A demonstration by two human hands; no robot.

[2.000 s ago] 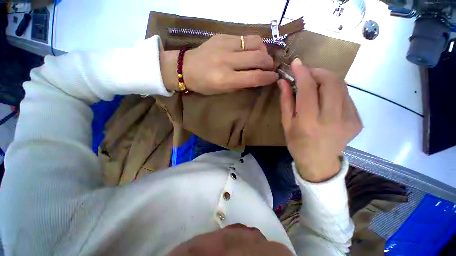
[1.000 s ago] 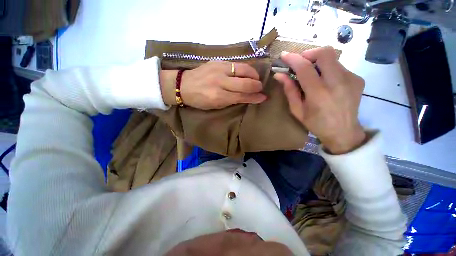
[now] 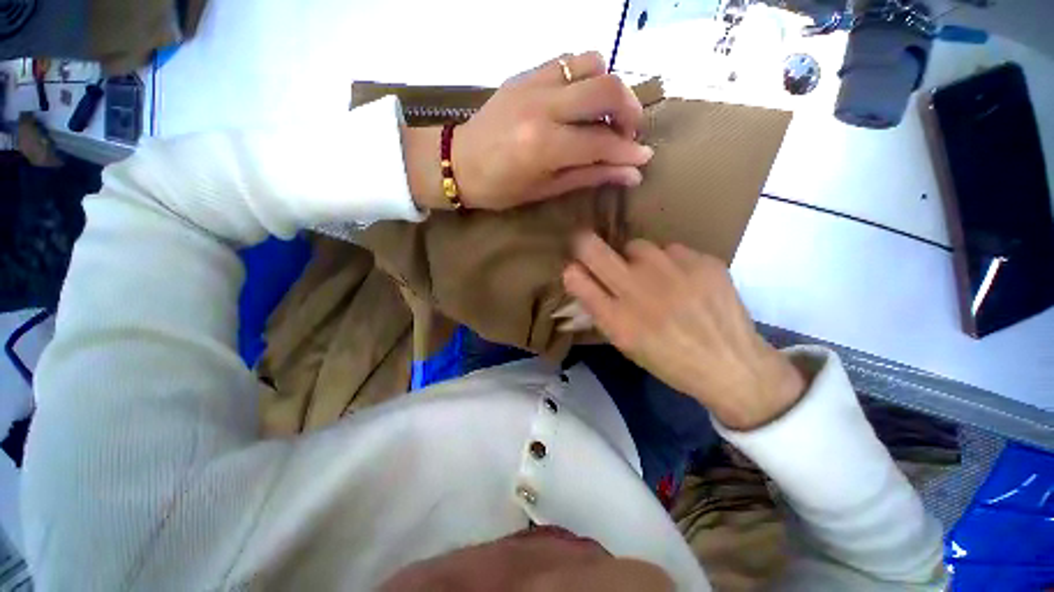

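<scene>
The brown garment panel (image 3: 732, 150) lies across the white table edge and hangs towards my lap. A silvery metal zipper (image 3: 439, 113) shows along its far left edge; the rest is under my hand. My left hand (image 3: 549, 133) pinches the cloth near the zipper end. My right hand (image 3: 665, 318) is nearer my body, its slightly blurred fingertips closed on a fold of the same panel. A pale, blurred shape shows under the right fingers; I cannot tell what it is. No snips can be made out.
The white table (image 3: 850, 260) carries a black smartphone (image 3: 996, 197) at right. A round metal disc (image 3: 800, 74) and a grey machine part (image 3: 881, 72) are at the far right. More brown cloth (image 3: 329, 330) and blue plastic (image 3: 1011, 520) lie below the table.
My left hand has moved up and right, covering more of the zipper. My right hand has moved down and left, from the zipper end to the near folds. The snips seen before are not visible.
</scene>
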